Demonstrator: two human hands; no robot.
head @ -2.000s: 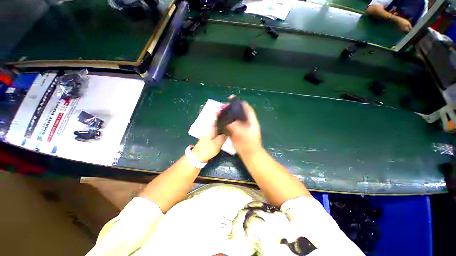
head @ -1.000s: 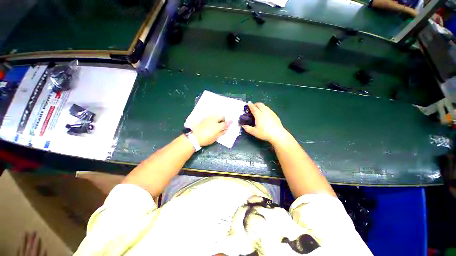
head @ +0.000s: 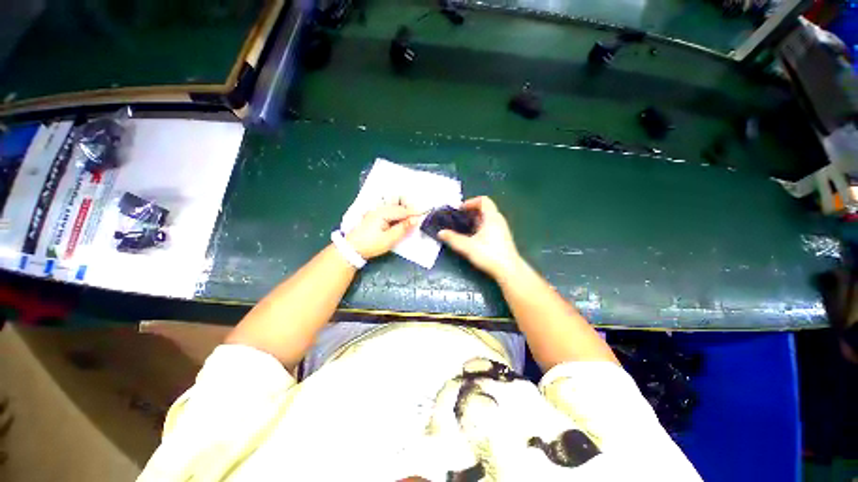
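White sheets (head: 411,193) lie flat on the green bench in front of me, with a clear plastic edge showing beyond them. My right hand (head: 484,240) holds a black power adapter (head: 450,221) over the right part of the sheets. My left hand (head: 379,228) is over the left part of the sheets, its fingertips pinched together close to the adapter. Whether something small is between those fingertips is too blurred to tell.
A printed white board (head: 179,179) at left bears bagged adapters (head: 141,224). Beyond the bench, the green belt (head: 564,71) carries scattered black adapters. A blue bin (head: 748,395) with black units is below the bench at right. A brown carton (head: 89,395) is at lower left.
The adapter has gone from both hands, to the bench beside the sheets, to over the sheets in my right hand. My left fingertips have lifted off the sheets. The view and belt adapters have shifted.
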